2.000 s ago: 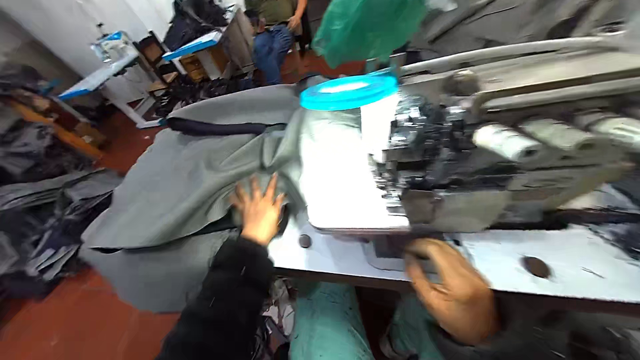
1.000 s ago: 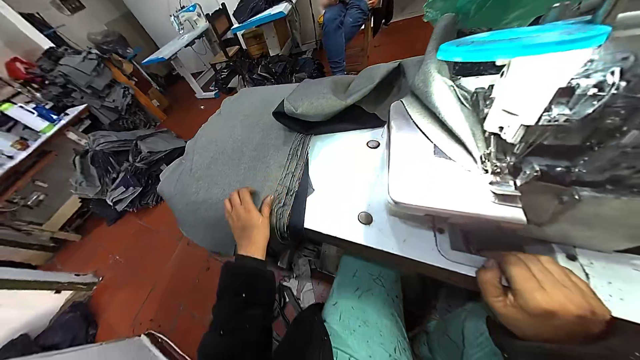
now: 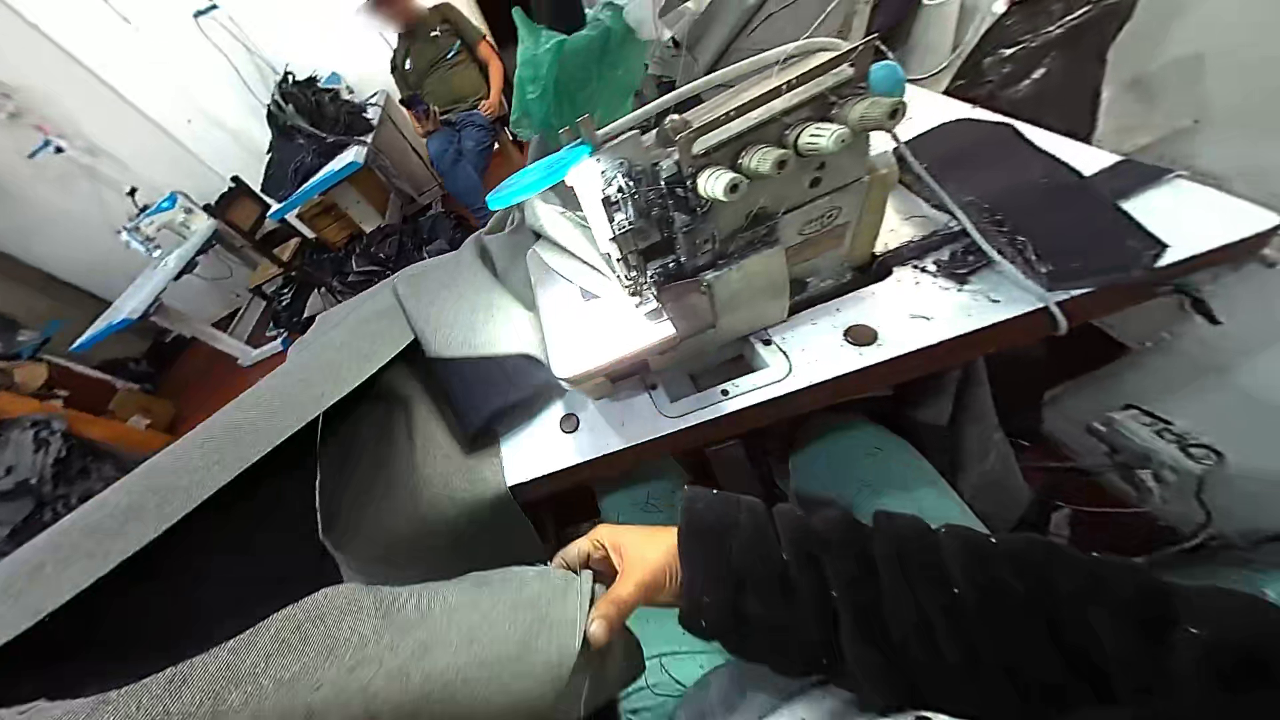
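My right hand (image 3: 625, 575), in a black sleeve, pinches the stitched edge of a grey denim piece (image 3: 420, 640) at the bottom middle, below the table's front edge. My left hand is not in view. The grey cloth stretches to the left and up to an overlock sewing machine (image 3: 740, 230), where part of it lies behind and beside the white sewing plate (image 3: 600, 340). Its dark inner side (image 3: 260, 540) shows between the folds. A blue ring-shaped cover (image 3: 540, 178) sits at the machine's head.
Dark cut cloth (image 3: 1030, 200) and thread scraps lie on the white tabletop (image 3: 930, 320) at right. A seated person (image 3: 455, 100) is at the back, near another sewing table (image 3: 320, 182). A green plastic bag (image 3: 575, 70) hangs behind the machine. A pedal-like metal device (image 3: 1160, 450) is at lower right.
My right hand has moved from beside the machine to the cloth edge and grips it. My left hand, earlier on the cloth, is out of view. The cloth has been opened out; the view has turned.
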